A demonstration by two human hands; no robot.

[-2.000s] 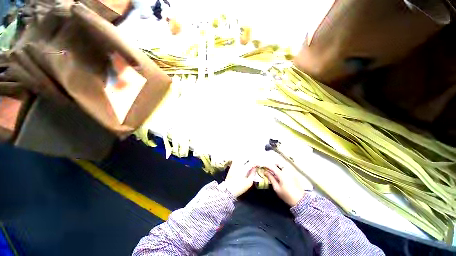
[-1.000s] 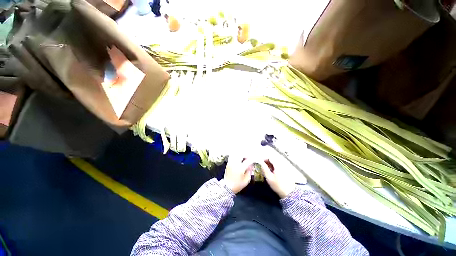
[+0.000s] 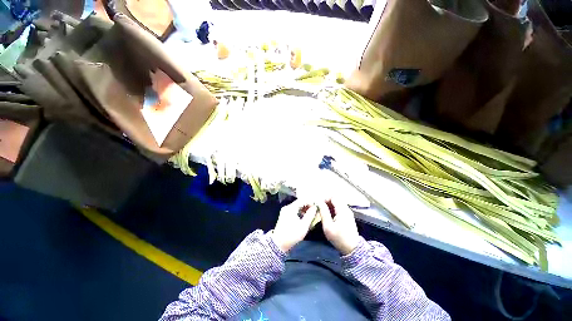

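My left hand (image 3: 293, 224) and my right hand (image 3: 338, 226) meet fingertip to fingertip at the near edge of the white table. They pinch a small pale yellow strip end (image 3: 315, 220) between them; most of it is hidden by the fingers. A small tool with a dark head (image 3: 326, 162) lies on the table just beyond my hands. A long thin pale stick (image 3: 376, 199) lies to its right. A big heap of yellow-green strips (image 3: 433, 163) spreads over the right side. Shorter strip ends (image 3: 219, 168) hang over the edge at the left.
Brown bags (image 3: 157, 94) with a white and orange label lie at the left. Large brown bags (image 3: 414, 47) stand at the back right. Folded brown pieces (image 3: 295, 6) lie in a row at the back. A blue bin (image 3: 219, 193) is below the hanging ends.
The view has shifted, bringing the folded row at the back into sight. My hands stay together at the edge; the strip end between them shows less than before.
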